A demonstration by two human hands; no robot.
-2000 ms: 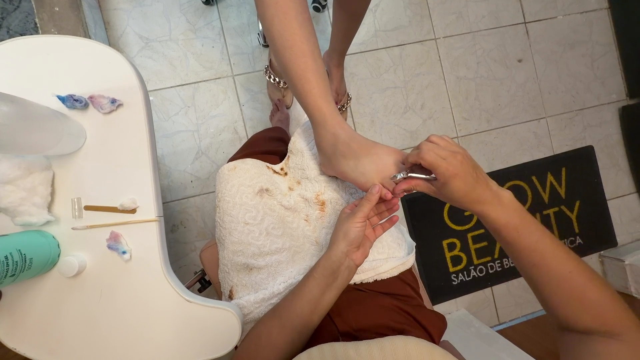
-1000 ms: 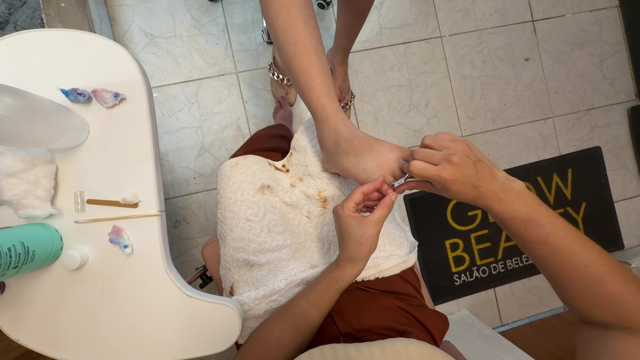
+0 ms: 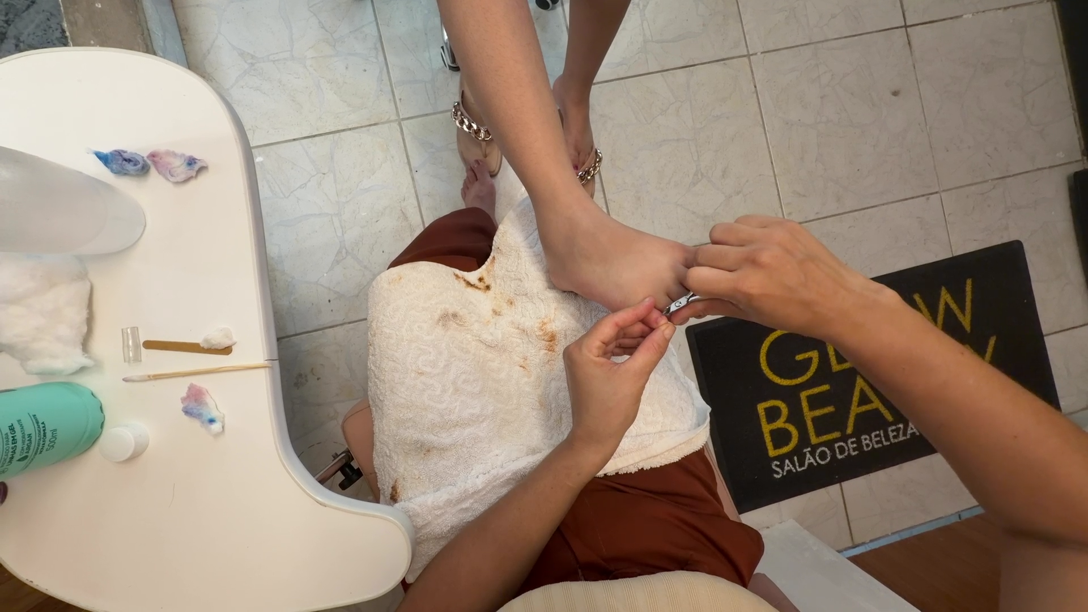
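Another person's bare foot (image 3: 608,255) rests on a stained white towel (image 3: 467,357) spread over my lap. My right hand (image 3: 761,272) is closed around metal cuticle nippers (image 3: 679,303), whose tip is at the toes. Below the toes, my left hand (image 3: 616,365) has its thumb and fingertips at a toe, right beside the nipper tip. The toes are partly hidden by my fingers, so the exact spot of the jaws cannot be told.
On the white table (image 3: 204,527) at left lie a cotton wad (image 3: 42,310), used cotton pieces (image 3: 202,408), a wooden stick (image 3: 200,371), an emery board (image 3: 183,347) and a teal bottle (image 3: 51,427). A black mat (image 3: 875,374) lies on the tiled floor at right.
My left hand has gone from spread fingers under the toes to thumb and fingertips drawn together near the nipper tip. The nippers, plainly seen two seconds ago, are now more covered by my right hand.
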